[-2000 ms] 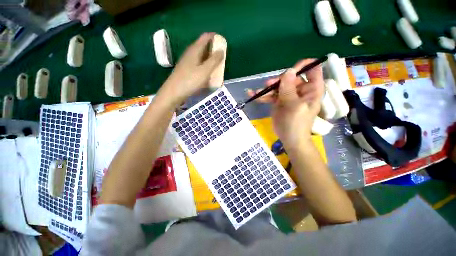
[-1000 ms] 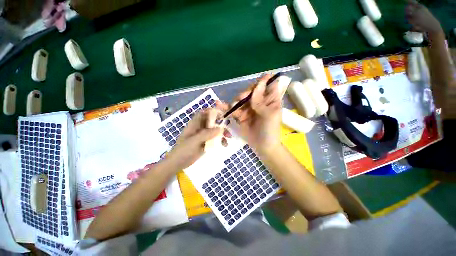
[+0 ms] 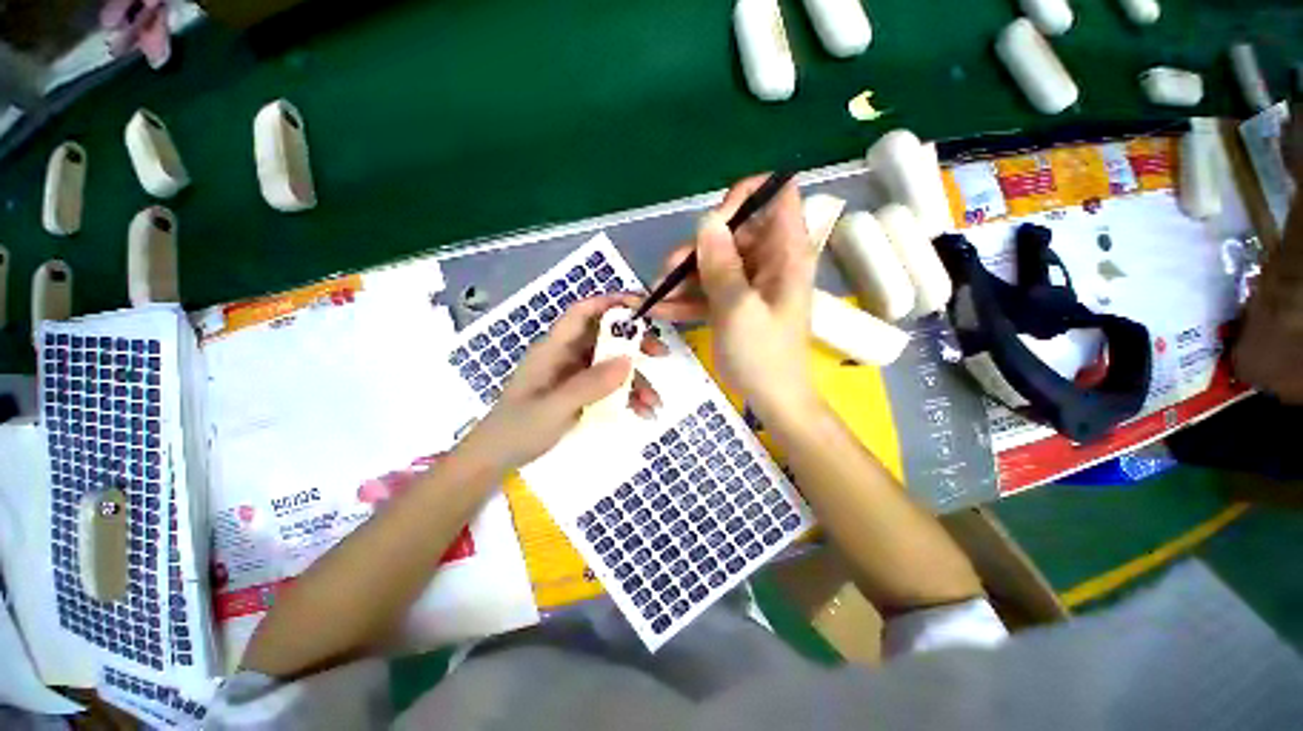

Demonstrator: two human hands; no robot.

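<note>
My left hand (image 3: 565, 374) holds a white plastic housing (image 3: 617, 343) over the label sheet, its end with a dark label facing up. My right hand (image 3: 757, 293) holds the black tweezers (image 3: 729, 229) like a pen, their tip at the dark label on the housing's end. The label sheet (image 3: 693, 514) lies tilted under both hands, with dark labels at its upper and lower parts and a bare white band between. My left fingers hide part of the housing.
Waiting housings (image 3: 875, 264) lie right of my right hand, beside a black strap (image 3: 1050, 336). Spare label sheets (image 3: 107, 429) at left bear one housing (image 3: 103, 546). More housings lie on the green conveyor belt (image 3: 515, 114). Another person's hand (image 3: 1269, 336) is at the right edge.
My left hand has brought the housing from over the belt down to the sheet. My right hand has moved the tweezers from the sheet to the housing's end. Another person's arm has appeared at right.
</note>
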